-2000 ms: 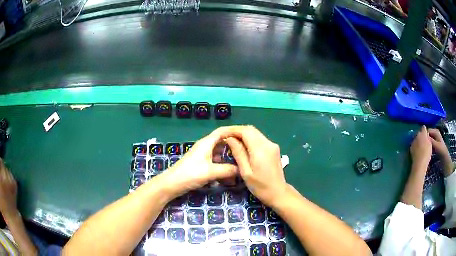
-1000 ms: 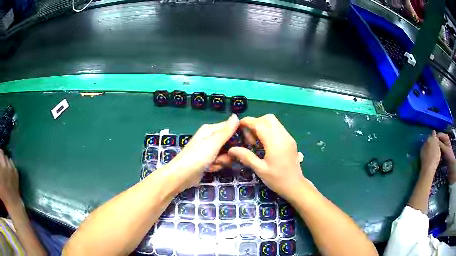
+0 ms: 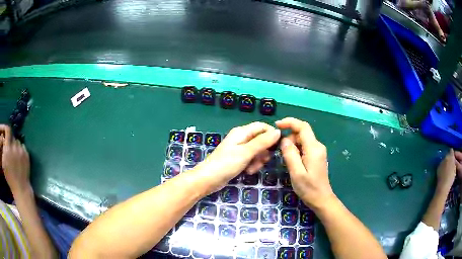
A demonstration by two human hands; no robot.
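Note:
My left hand point(image 3: 244, 149) and my right hand point(image 3: 308, 164) meet over the upper part of a clear tray point(image 3: 164, 174). A dark piece point(image 3: 276, 144), seemingly a display unit, shows at my left fingertips and is mostly hidden. My right thumb and forefinger are beside it, slightly apart; whether they touch it is unclear. The tray holds rows of black square units with coloured dials point(image 3: 230, 195). White glare covers its lower part, where one pocket point(image 3: 266, 252) looks paler. Several like units point(image 3: 228, 99) stand in a row beyond the tray.
A green strip point(image 3: 152, 76) borders the dark conveyor. Two small units point(image 3: 406, 181) lie at right, a white slotted piece point(image 3: 80, 97) at left. A blue bin point(image 3: 439, 121) stands far right. Another person's hand point(image 3: 16, 162) is at left near dark units point(image 3: 20, 112); another hand point(image 3: 447, 169) is at right.
The view has shifted, so the bench things sit further right in the picture. My fingers have moved from being cupped around the dark unit to meeting at the fingertips.

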